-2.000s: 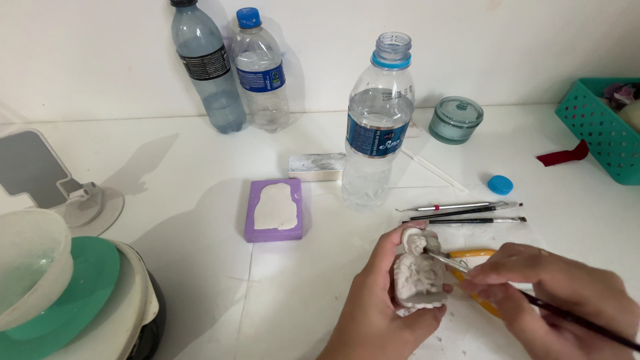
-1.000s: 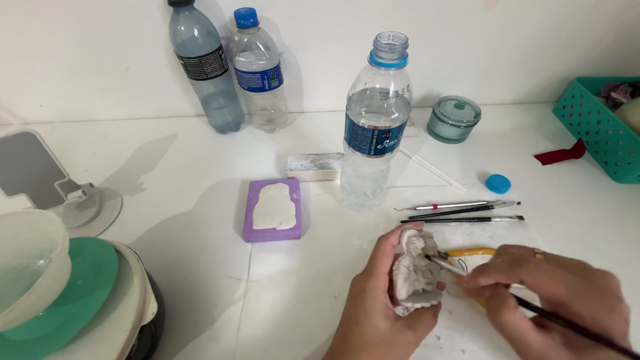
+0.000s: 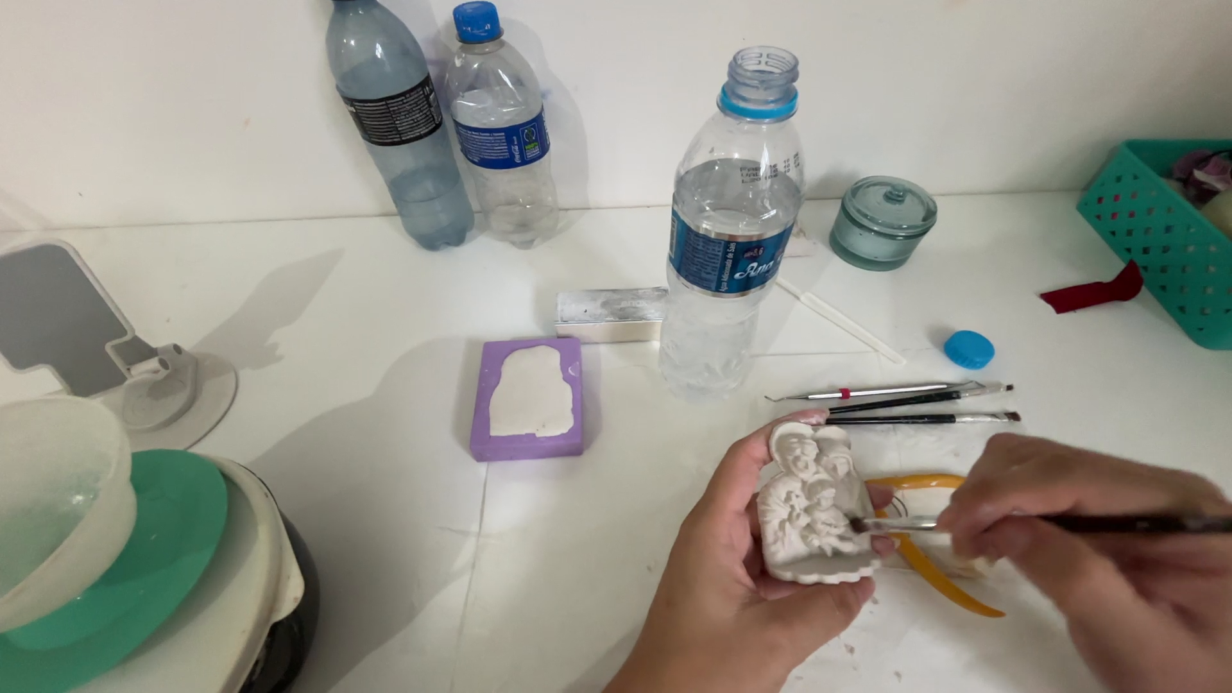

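My left hand [image 3: 741, 577] holds a small white plaster figurine [image 3: 813, 505] with several carved figures, tilted up toward the camera. In my right hand [image 3: 1078, 539] is a dark-handled paintbrush [image 3: 914, 524]; its bristles touch the lower right part of the figurine. Beneath and behind both hands lies a tool with yellow-orange handles [image 3: 948, 582], its head hidden. Two black-handled brushes [image 3: 924, 419] and a metal double-ended pick [image 3: 866, 392] lie just beyond the figurine. A purple silicone mold [image 3: 527, 448] filled with white material sits to the left.
An open water bottle [image 3: 731, 192] stands beside a sanding block [image 3: 611, 308]. Behind are two bottles [image 3: 404, 183], [image 3: 505, 144], a lidded glass jar [image 3: 883, 226] and a teal basket [image 3: 1145, 212]. A blue cap [image 3: 969, 349] lies at right, a phone stand [image 3: 164, 385] and stacked bowls [image 3: 183, 539] at left.
The brush tip has moved from the upper part of the figurine to its lower right part. The figurine stays in my left hand.
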